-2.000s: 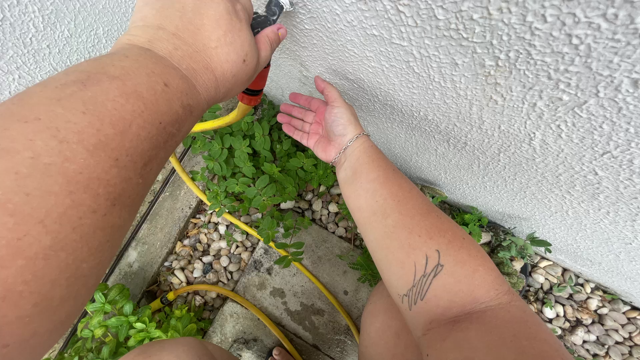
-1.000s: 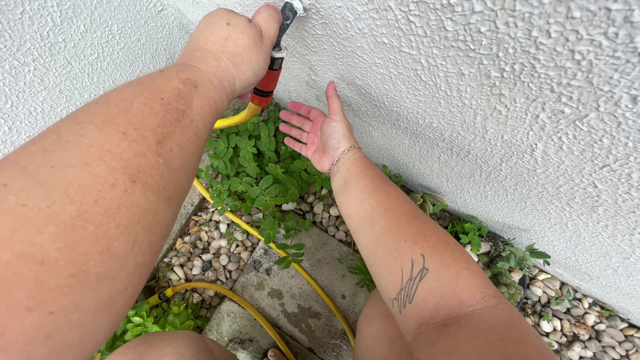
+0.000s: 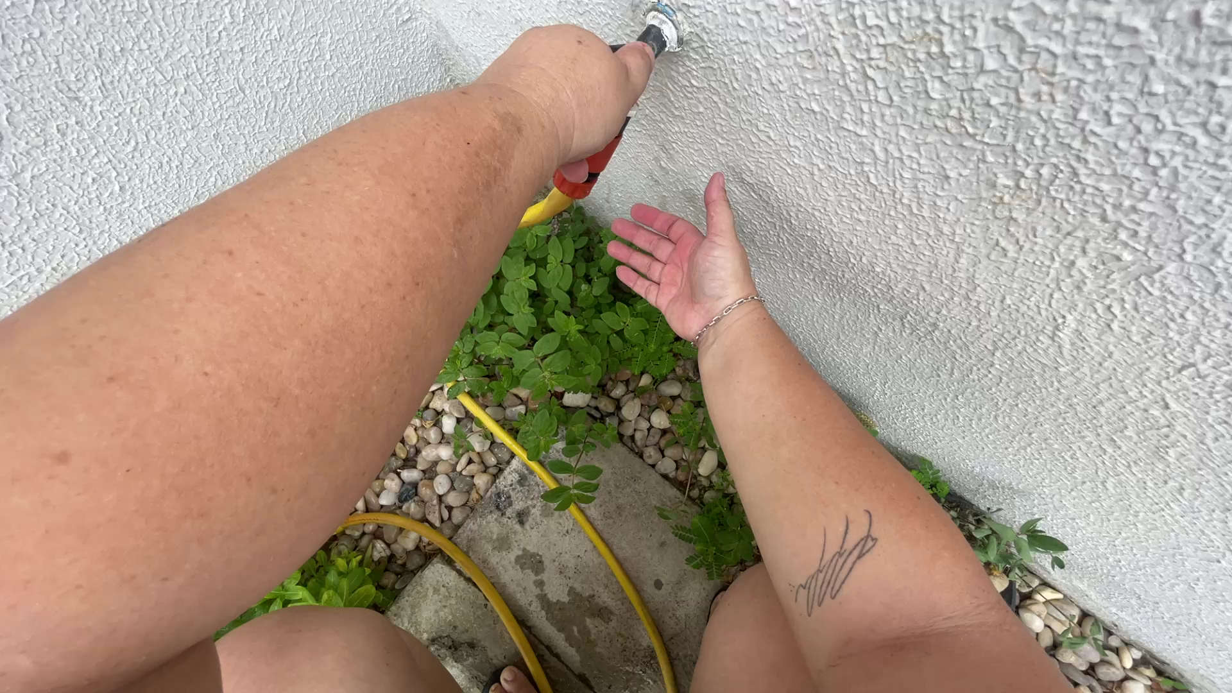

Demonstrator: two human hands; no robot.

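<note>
My left hand [image 3: 577, 91] is closed around a black tap fitting [image 3: 654, 38] that comes out of a round metal flange [image 3: 666, 21] on the wall. The hand hides most of the fitting. A fingertip shows behind the red hose connector [image 3: 587, 175] below, where a yellow garden hose [image 3: 547, 209] joins. Lower and to the right, my right hand [image 3: 685, 260] is open, palm turned up, with nothing in it. A chain bracelet [image 3: 729, 316] circles its wrist. Neither the wall nor the hose appears to touch that hand.
Textured white walls [image 3: 962, 192] meet in a corner. Leafy green plants [image 3: 568, 318] grow below the connector. The yellow hose [image 3: 587, 529] crosses concrete slabs [image 3: 539, 568] among pebbles [image 3: 438, 472]. My knees and part of a foot [image 3: 510, 681] show at the bottom.
My left hand stays at the tap fitting, and a fingertip now shows behind the red connector, unlike two seconds ago. My right hand remains open beside it. The view has shifted a little.
</note>
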